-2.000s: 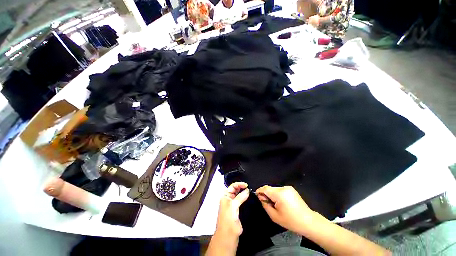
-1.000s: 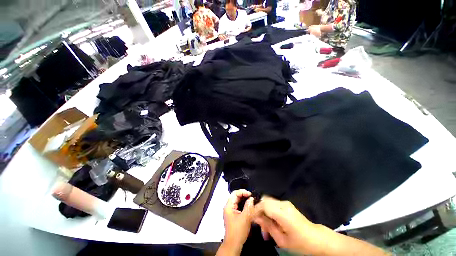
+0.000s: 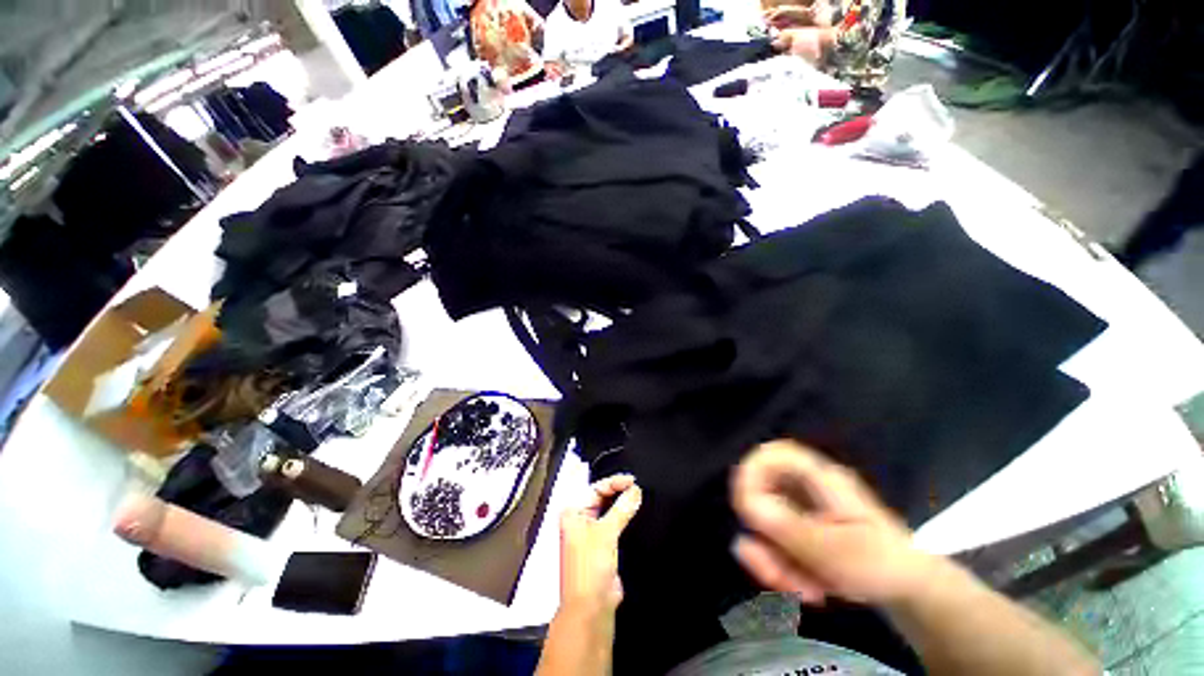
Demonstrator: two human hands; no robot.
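A black garment (image 3: 845, 330) lies spread on the white table and hangs over its near edge. My left hand (image 3: 601, 528) pinches the garment's near left edge between thumb and fingers. My right hand (image 3: 812, 522) is raised over the garment to the right, apart from my left hand, blurred, with fingers curled. No needle or thread can be made out at it. A white oval tray (image 3: 449, 491) with heaps of tiny dark fasteners and a thin pink-red stick lies left of my hands on a brown square (image 3: 495, 561).
Stacked black garments (image 3: 594, 198) lie beyond. To the left are a cardboard box (image 3: 119, 350), clear plastic bags (image 3: 337, 396), a dark container (image 3: 310, 479), a pink bottle (image 3: 178, 528) and a phone (image 3: 324, 581). People sit or stand at the table's far side.
My right hand has moved away from my left hand, to the right over the garment. My left hand stays at the garment's edge. The view has shifted slightly.
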